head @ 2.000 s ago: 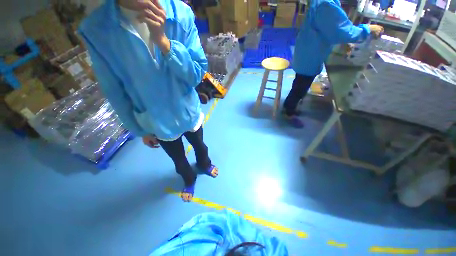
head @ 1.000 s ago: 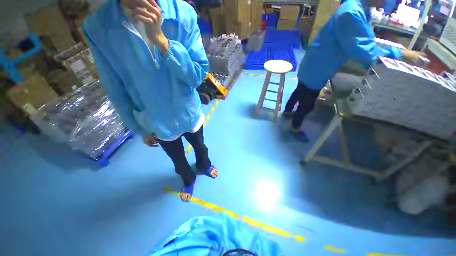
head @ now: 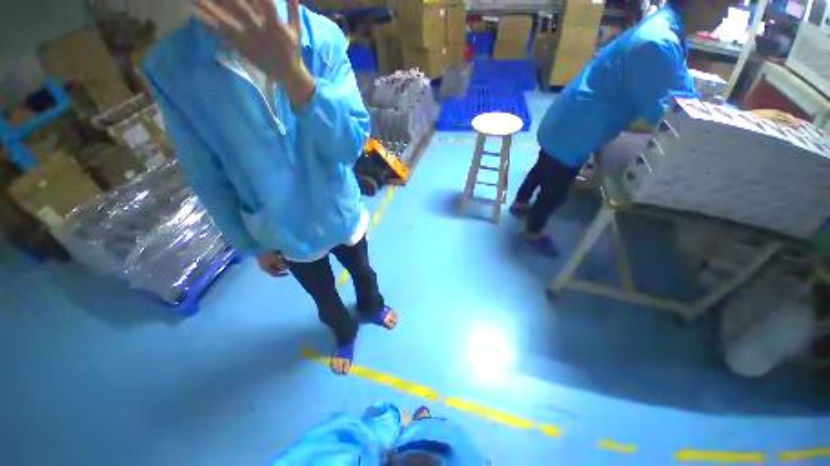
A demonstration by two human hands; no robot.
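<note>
Neither of my hands can be made out. My light blue smock [head: 341, 441] shows at the bottom edge, with a small skin-coloured patch beside it that may be a foot. Nearest in front stands a person in a light blue smock [head: 291, 196], dark trousers and purple sandals. One of that person's hands [head: 264, 45] is raised at face height with the fingers spread. The other hand [head: 272, 264] hangs low at the side.
A second person [head: 601, 86] bends over a bench [head: 605, 214] with stacked white boxes [head: 728, 168]. A stool [head: 498, 125] and blue pallet [head: 487, 96] stand behind. An orange pallet truck [head: 387, 162] and loaded pallet are centre-back. A wrapped pallet load [head: 168, 241] and cartons [head: 59, 187] are left.
The near person's raised hand has opened its fingers. The second person has leaned lower over the boxes, and that person's outstretched arm has dropped behind them. My smock has shifted slightly.
</note>
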